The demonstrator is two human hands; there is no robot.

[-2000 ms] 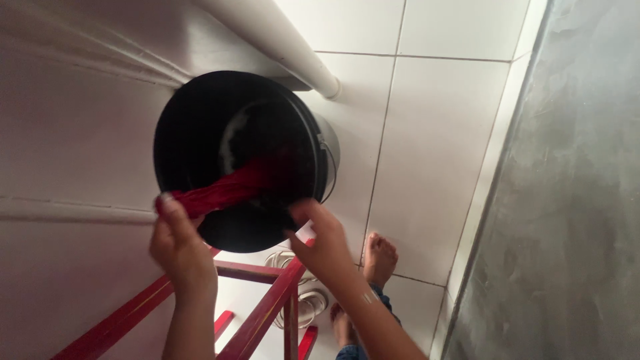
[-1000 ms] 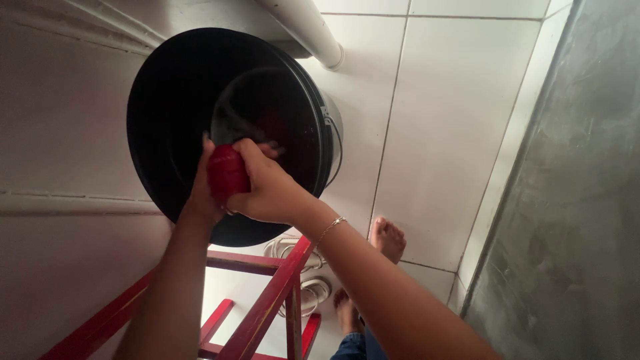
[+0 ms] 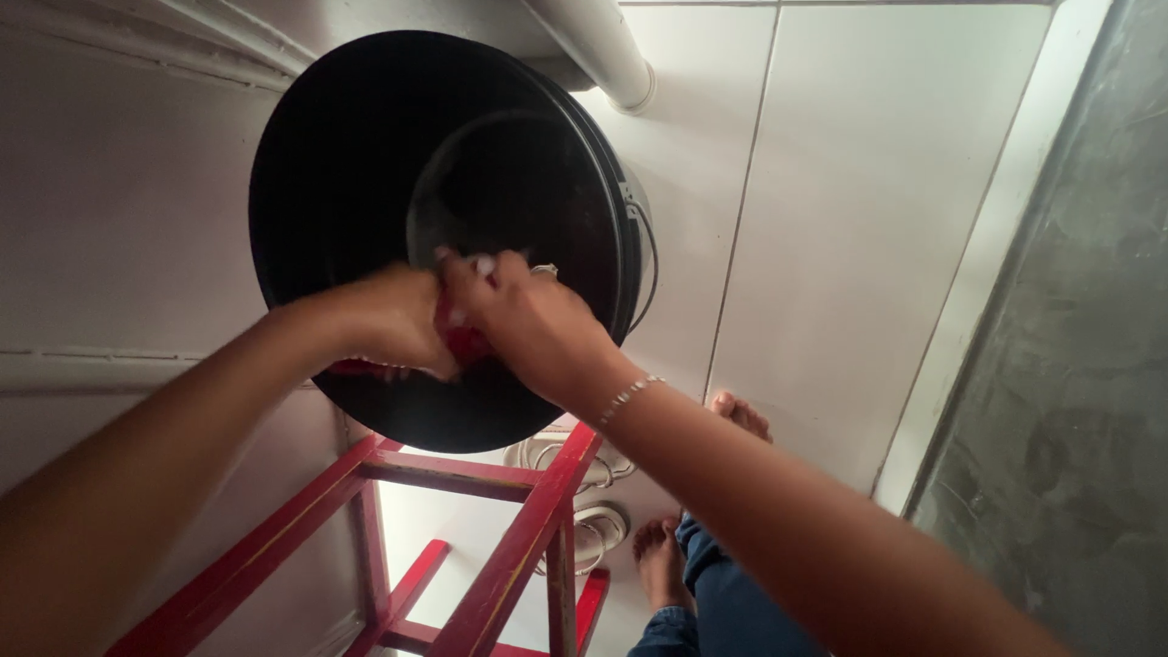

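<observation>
A dark red cloth (image 3: 464,339) is bunched between my two hands, over the mouth of a black bucket (image 3: 365,119) with a wire handle. My left hand (image 3: 401,315) grips it from the left, the wrist bent and the fingers blurred by motion. On the other side my right hand (image 3: 529,319) closes around the same cloth, with a bracelet at the wrist. A bit of red also shows beneath my left wrist. The bucket's inside is dark, and what lies at its bottom cannot be made out.
A red wooden frame with rungs (image 3: 511,561) stands just below the bucket. Pale sandals (image 3: 593,538) lie on the white floor tiles (image 3: 849,182) near my bare feet. A white pipe (image 3: 607,55) meets the floor behind the bucket, and a grey surface (image 3: 1058,383) runs along the right.
Two seconds ago the cloth hung stretched out from my left hand into the bucket; now both hands hold it bunched. My left forearm has swung out to the left.
</observation>
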